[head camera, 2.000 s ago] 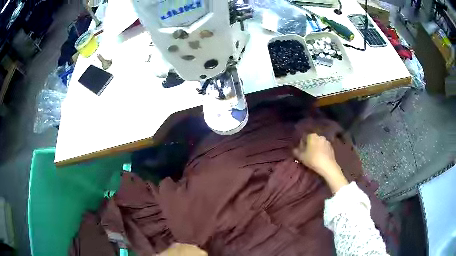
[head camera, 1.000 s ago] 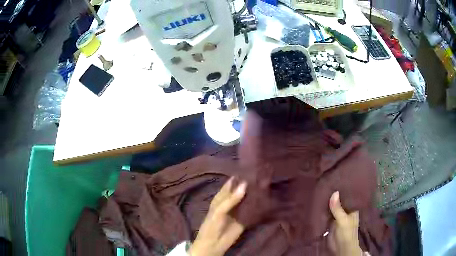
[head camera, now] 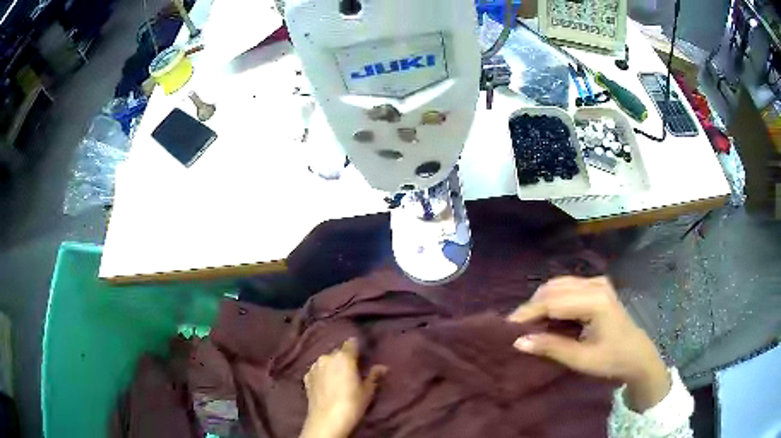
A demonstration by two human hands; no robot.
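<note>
The maroon-brown garment [head camera: 428,368] lies in folds below the table edge, under the machine bed and over the green tub's rim at left. My left hand [head camera: 336,389] lies on it at lower centre, thumb apart from curled fingers; whether it grips cloth is unclear. My right hand [head camera: 591,329] is at the right, thumb and forefinger pinched towards a raised fold of the garment. The white JUKI machine head [head camera: 394,94] stands above the rounded white machine bed [head camera: 431,252]. No cloth shows on top of the bed.
A tray of black buttons [head camera: 544,147] and a tray of white buttons [head camera: 604,141] stand right of the head. Behind are a control panel [head camera: 582,24] and a green-handled tool [head camera: 623,96]. A phone [head camera: 184,137] lies at left. The green tub [head camera: 73,342] is at lower left.
The view has shifted, so the machine sits further right and lower. The blurred raised cloth beside the bed has come down. My right hand has moved up and turned inward; my left hand moved lower left.
</note>
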